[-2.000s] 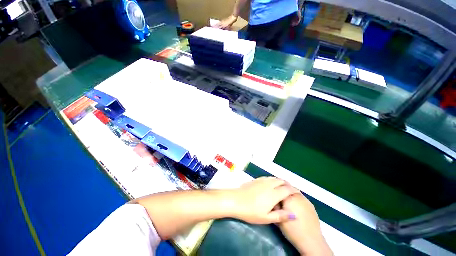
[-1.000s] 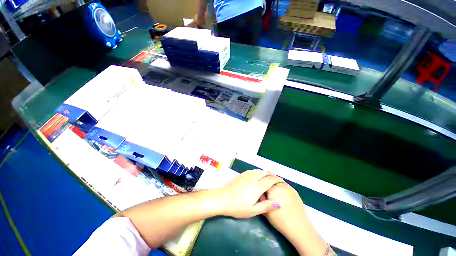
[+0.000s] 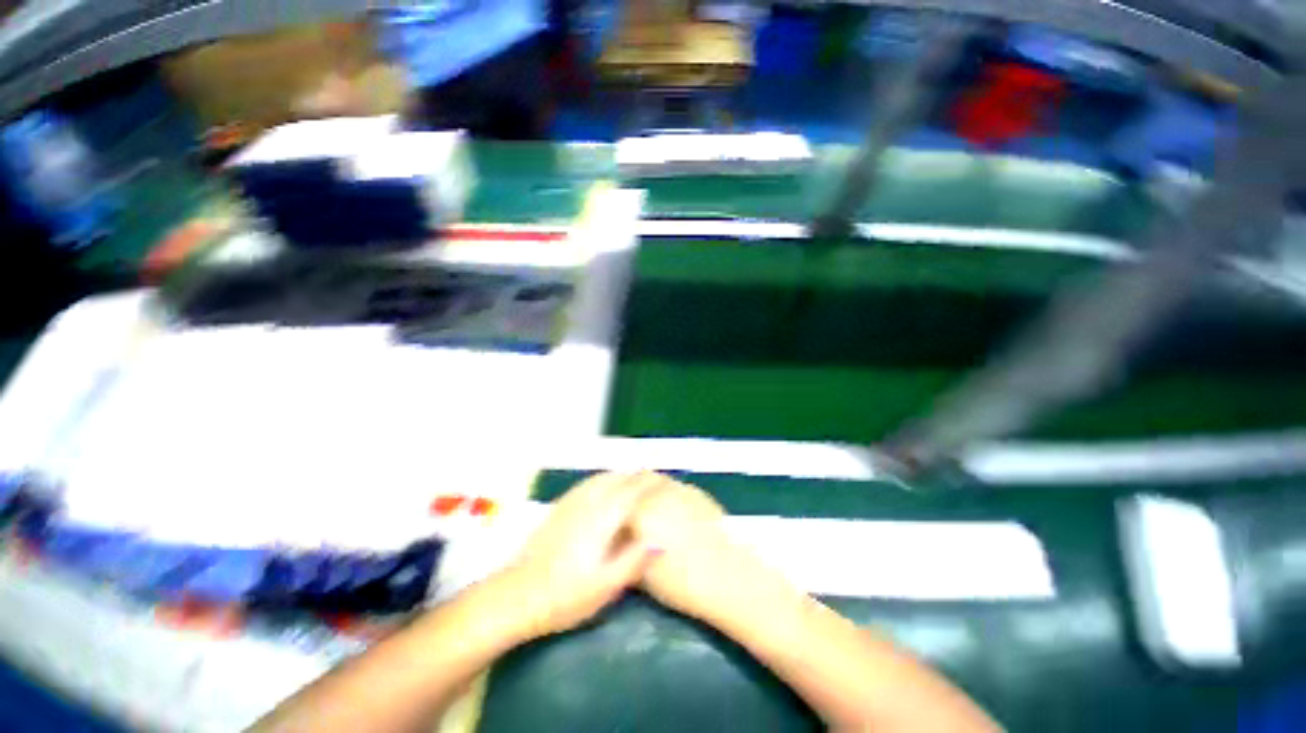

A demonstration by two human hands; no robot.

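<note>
My left hand (image 3: 580,544) and my right hand (image 3: 690,537) are bare and rest clasped together at the near edge, beside the green belt. No box is seen in them. The fingers overlap and blur, so their exact pose is hard to tell. The row of packed boxes (image 3: 301,430) is a large overexposed white block on the table to the left, with dark blue ends facing me. Stacked boxes (image 3: 344,186) with white tops and dark blue sides stand at the far left of the table. The frame is blurred.
The green belt (image 3: 745,394) lies ahead, with a grey metal post (image 3: 1060,344) at the right. A white strip (image 3: 902,556) lies right of my hands, and a single white box (image 3: 1186,580) farther right. Paired white boxes (image 3: 716,153) lie beyond the belt. Part of a person (image 3: 466,43) shows behind.
The view has swung right, so the table and boxes shift left in the picture and the single white box shows more fully. My hands stay clasped.
</note>
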